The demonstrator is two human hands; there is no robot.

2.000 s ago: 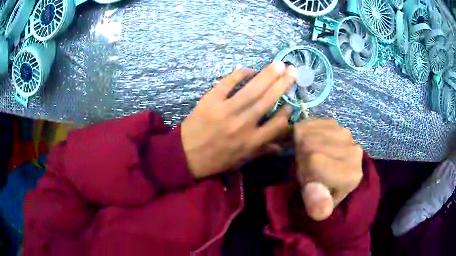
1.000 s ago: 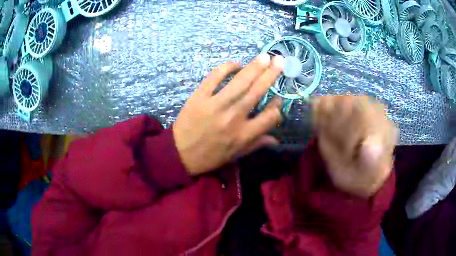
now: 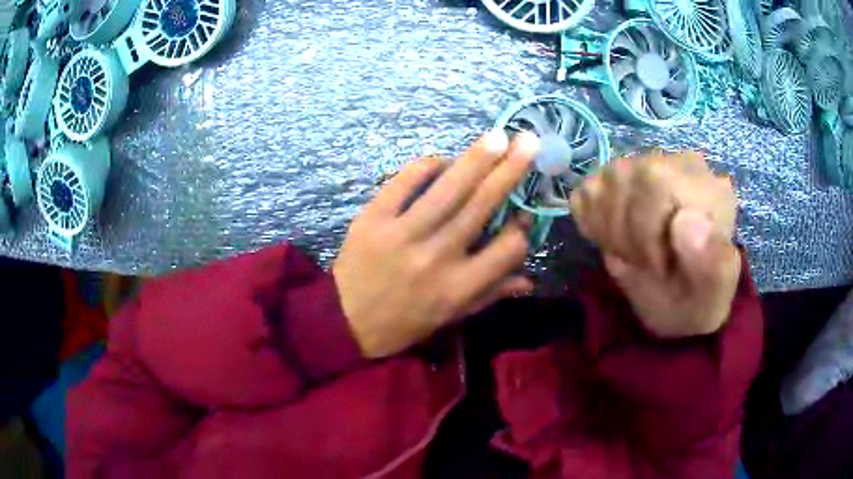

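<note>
An open fan head [image 3: 555, 154] with a teal ring and grey-white blades lies face up on the silvery sheet in front of me. My left hand [image 3: 435, 234] lies over its left side, palm down, with two fingertips on the blades beside the hub. Its handle stub shows partly below the ring, between my hands. My right hand [image 3: 664, 239] is curled into a fist at the ring's lower right edge. It is slightly blurred, and whether it holds a tool is hidden.
Grille-fitted fans [image 3: 84, 94] are heaped at left. Another open fan head [image 3: 652, 72] lies upper right, with small teal parts beside it. Loose grilles [image 3: 786, 89] are piled at far right. A grey sleeve or cloth [image 3: 823, 360] shows at the right edge.
My right fist has moved in from the lower right to the ring's edge. My left hand keeps its fingertips on the fan head. The whole view has shifted slightly.
</note>
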